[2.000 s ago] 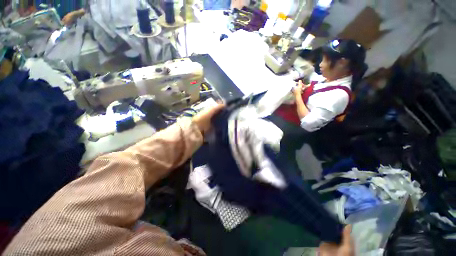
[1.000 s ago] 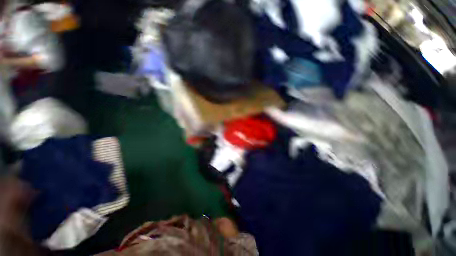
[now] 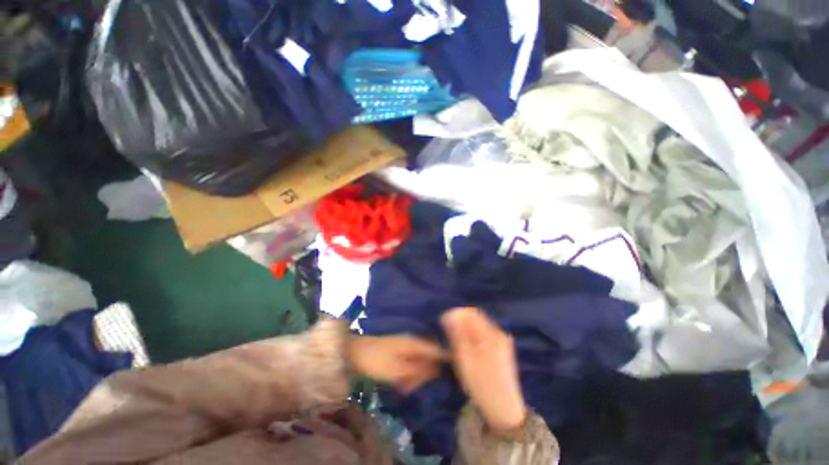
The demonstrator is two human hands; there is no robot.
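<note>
A pile of navy garment pieces [image 3: 564,318] lies low in front of me, with white collar pieces [image 3: 595,254] edged in a thin dark red stripe at its far side. My left hand [image 3: 397,361] reaches in from the left over the navy cloth. My right hand [image 3: 484,363] is beside it, close to or touching it, with its wrist towards the bottom edge. Both hands are blurred, and I cannot tell whether their fingers grip the cloth.
A black plastic bag [image 3: 182,100] rests on a cardboard sheet [image 3: 291,186]. A red bundle [image 3: 364,221] is beside it. A blue basket [image 3: 395,84] stands among navy cloth behind. Greenish-grey fabric [image 3: 673,191] lies at right. Navy cloth [image 3: 59,368] covers part of a patterned stool [image 3: 120,333] at left.
The view has swung from the sewing machine and co-worker to the floor piles. The navy piece earlier stretched between my hands is no longer held out. Both hands are now together over the pile.
</note>
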